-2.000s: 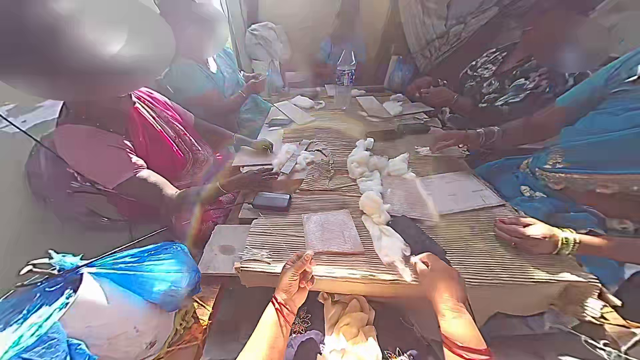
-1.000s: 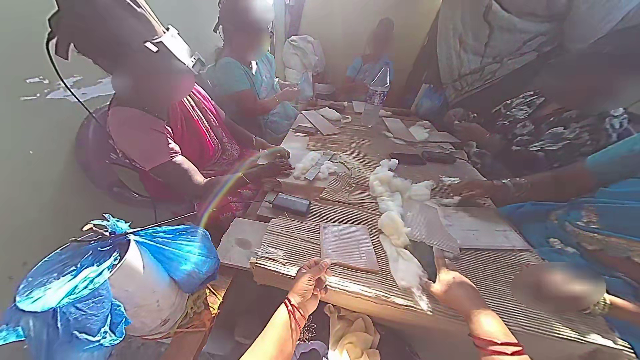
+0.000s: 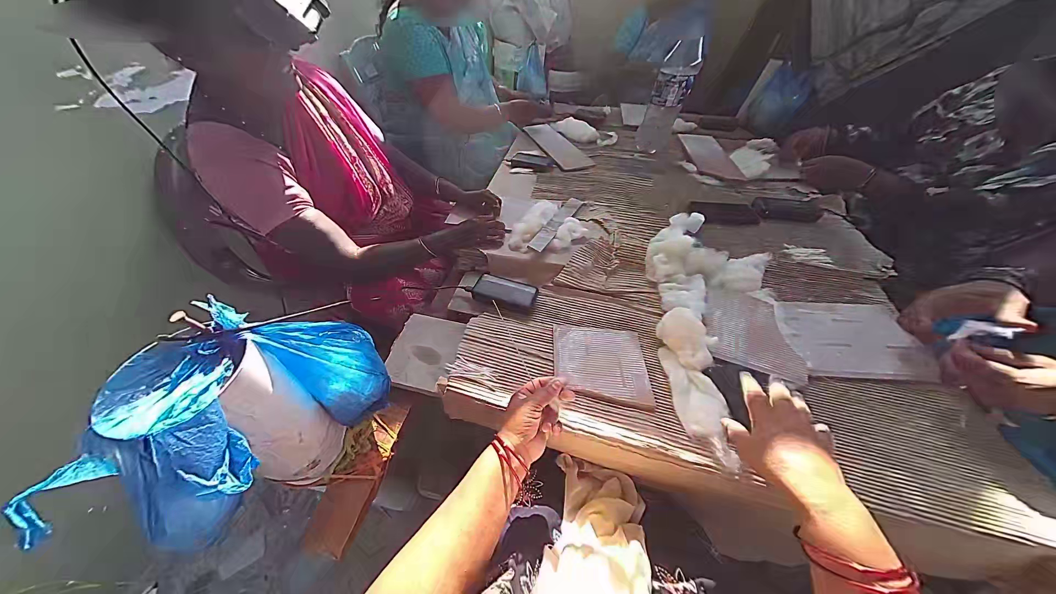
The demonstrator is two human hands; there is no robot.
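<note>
My left hand is at the near edge of the corrugated cardboard table cover, thumb and fingers pinched together by the lower left corner of a clear ridged square plate. A pale bit shows at its fingertips; whether it is held is unclear. A thin stick or strand lies just above that hand. My right hand rests with fingers spread over a dark flat object. Beside its thumb is the lower end of a long white cotton roll, which stretches away up the table.
Small pale sticks lie left of the plate, near a black phone-like device with a cable. A blue plastic bag stands at left. Co-workers sit on both sides, with cotton, white sheets and a bottle between them.
My right hand's fingers have spread and lie farther onto the dark object. At right, a co-worker's hands now hold something blue and white. The view has shifted.
</note>
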